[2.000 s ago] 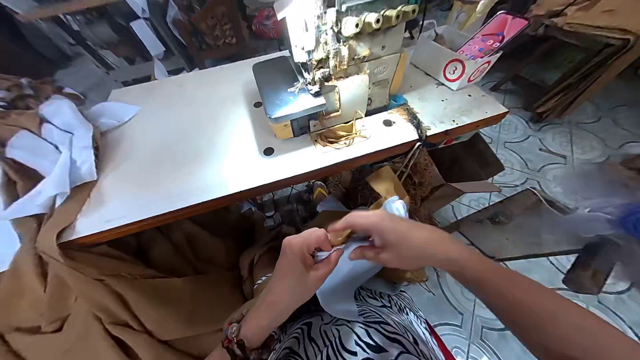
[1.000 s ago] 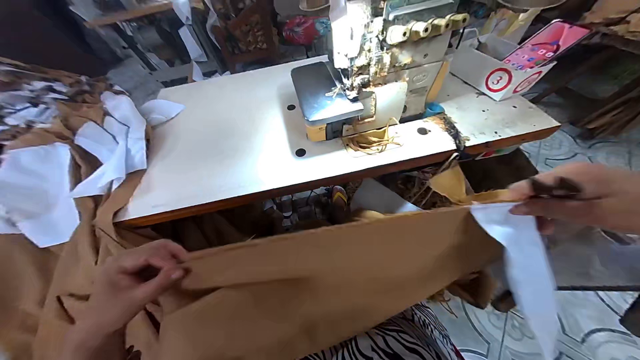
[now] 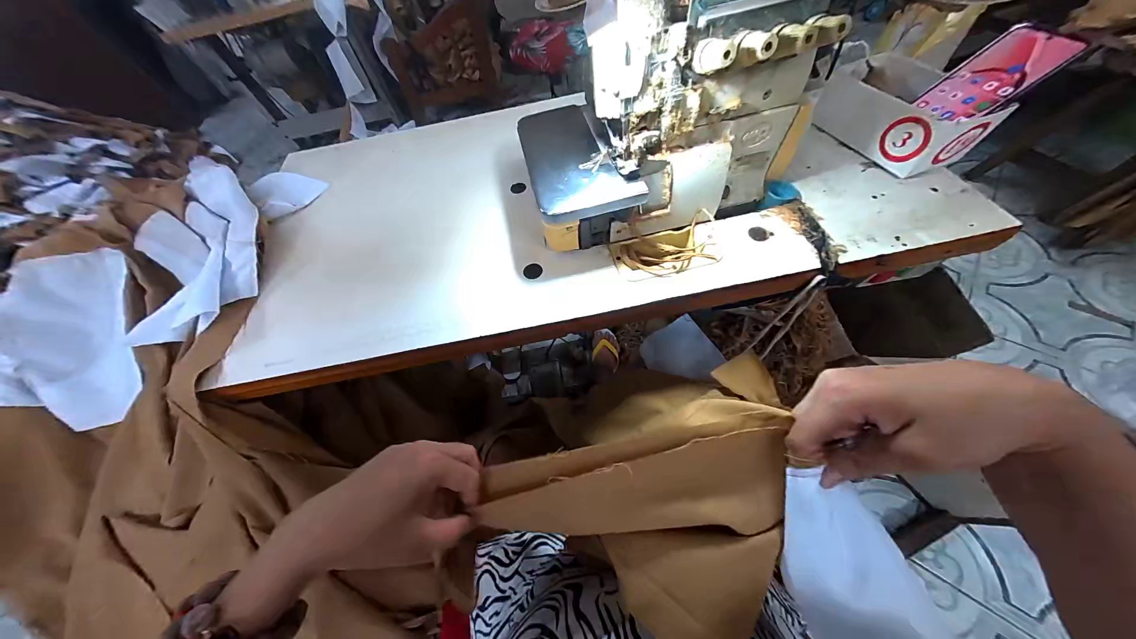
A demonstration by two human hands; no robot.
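Observation:
Brown fabric with a frayed edge stretches between my two hands over my lap. My left hand pinches its left end between thumb and fingers. On the right, my right hand grips the other end, where a white cloth piece hangs down just below the fingers. Behind the hands stands an overlock sewing machine with its lamp lighting the metal plate. Yellowish thread or elastic lies in a loose tangle at its base.
The white sewing table's wooden front edge runs beyond my hands. Brown fabric and white pieces heap at the left. A cardboard box holding a phone stands back right. Under the table are fabric scraps.
Two seconds ago my hands were close together at a white piece; one second ago they held a long brown piece spread wide. Now they are nearer each other, with the brown fabric folded between them.

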